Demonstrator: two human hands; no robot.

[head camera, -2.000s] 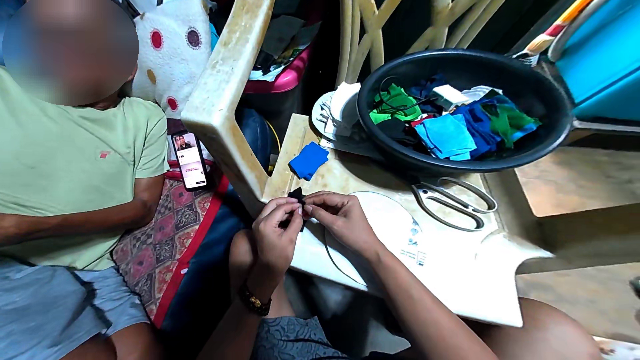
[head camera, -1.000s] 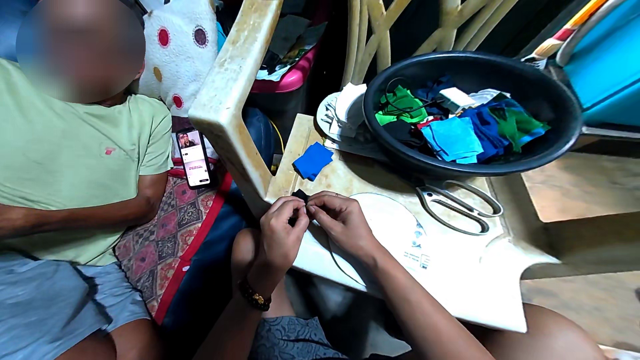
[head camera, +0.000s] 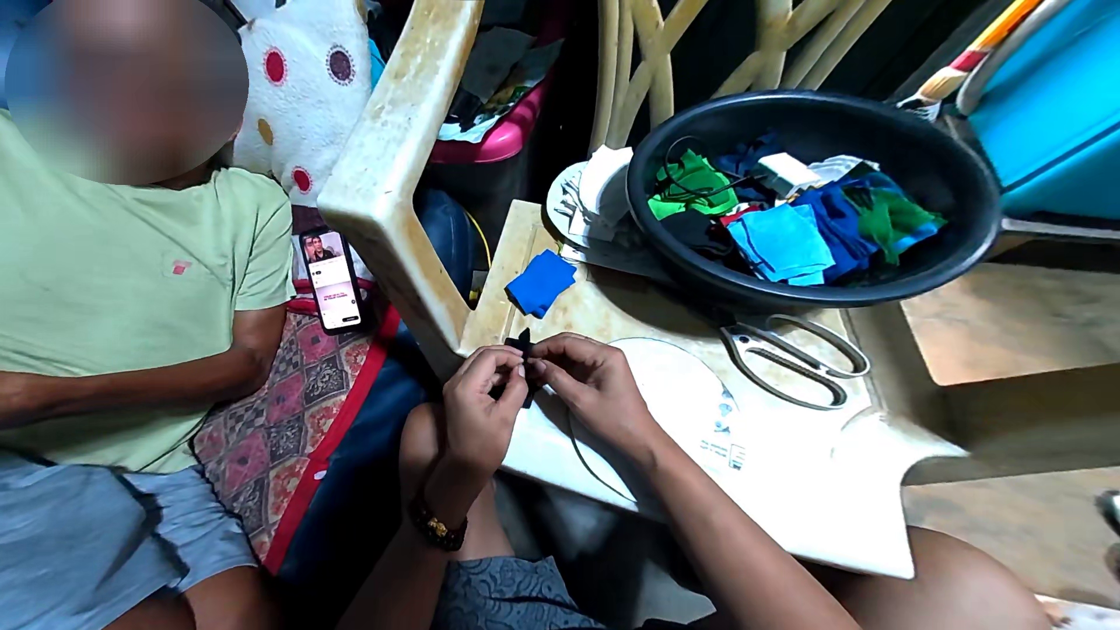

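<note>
My left hand point(head camera: 483, 404) and my right hand point(head camera: 595, 385) meet over the near left part of a plastic chair seat, and the fingertips of both pinch a small piece of black fabric point(head camera: 523, 343). A thin dark cord hangs below the fingers and curves over the seat's edge. Just beyond the hands lie blue fabric pieces point(head camera: 541, 283). Scissors point(head camera: 792, 359) with grey handles rest to the right, their blades partly under a black basin point(head camera: 814, 293). The basin holds green, light blue and dark blue fabric pieces point(head camera: 781, 242).
The chair's armrest point(head camera: 385, 140) rises left of the seat point(head camera: 787, 472). White scraps point(head camera: 604, 188) lie beside the basin. Further left, a person in a light green shirt point(head camera: 131, 324) sits near a lit phone point(head camera: 332, 284). A brush point(head camera: 949, 79) and blue container point(head camera: 1059, 114) stand at upper right.
Both hands stay together at the black fabric, with small finger movements. A pointed end of the fabric shows above the fingertips now, more plainly than one second ago.
</note>
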